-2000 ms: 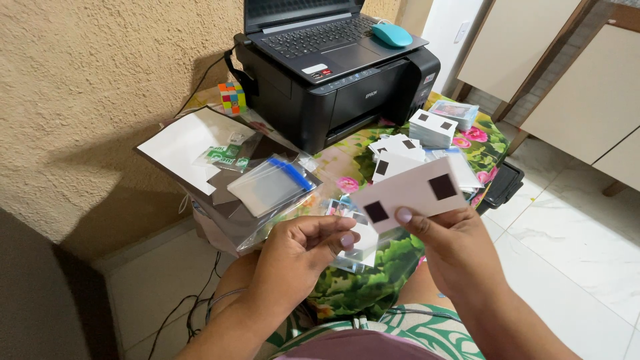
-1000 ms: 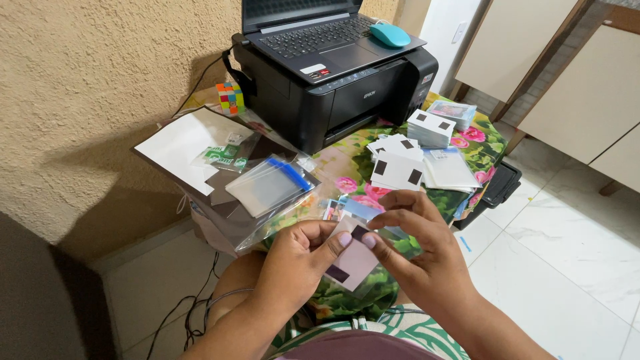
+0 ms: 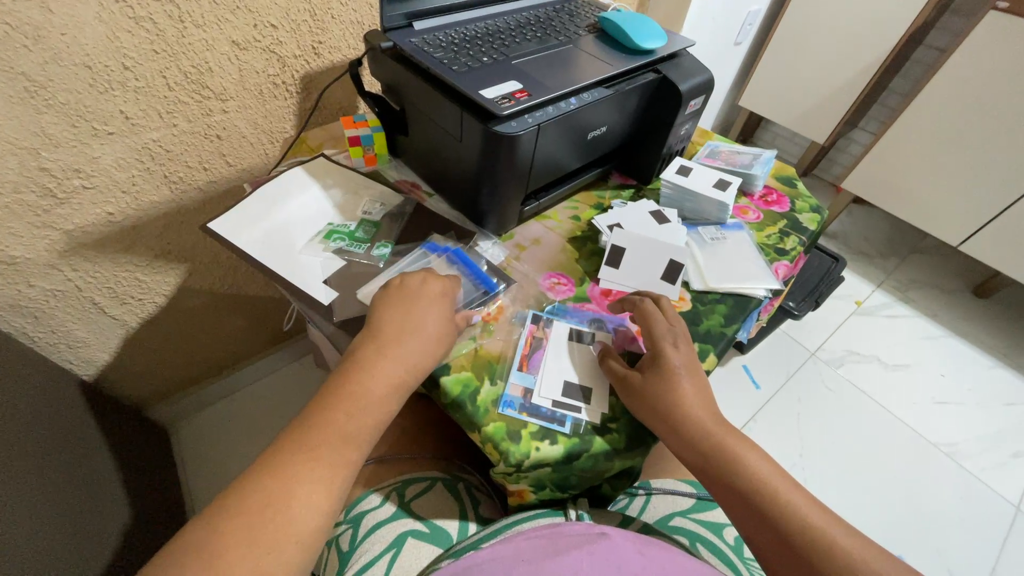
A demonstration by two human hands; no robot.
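My left hand (image 3: pixel 416 320) is over the stack of clear zip bags with blue strips (image 3: pixel 472 268), its fingertips hidden beneath it; whether it grips a bag is not visible. My right hand (image 3: pixel 656 360), fingers apart, is at the right edge of white cards with black squares (image 3: pixel 572 376). Those cards lie on printed photo cards (image 3: pixel 528 360) and clear plastic on the floral cloth. Beyond the right hand are a fanned pile of white cards (image 3: pixel 640 256), a thick stack of such cards (image 3: pixel 698 192) and a pack of clear sleeves (image 3: pixel 732 260).
A black Epson printer (image 3: pixel 592 144) bears a laptop (image 3: pixel 528 56) and a teal mouse (image 3: pixel 632 30). To its left stand a puzzle cube (image 3: pixel 365 141) and a white sheet (image 3: pixel 280 220) under a green-printed plastic wrapper (image 3: pixel 356 240). Wrapped photo cards (image 3: pixel 738 160) lie at the back right.
The white card with black squares, earlier in my hands, is out of them. My left hand has moved left to the zip bags. My right hand is lower, by the cards on the cloth.
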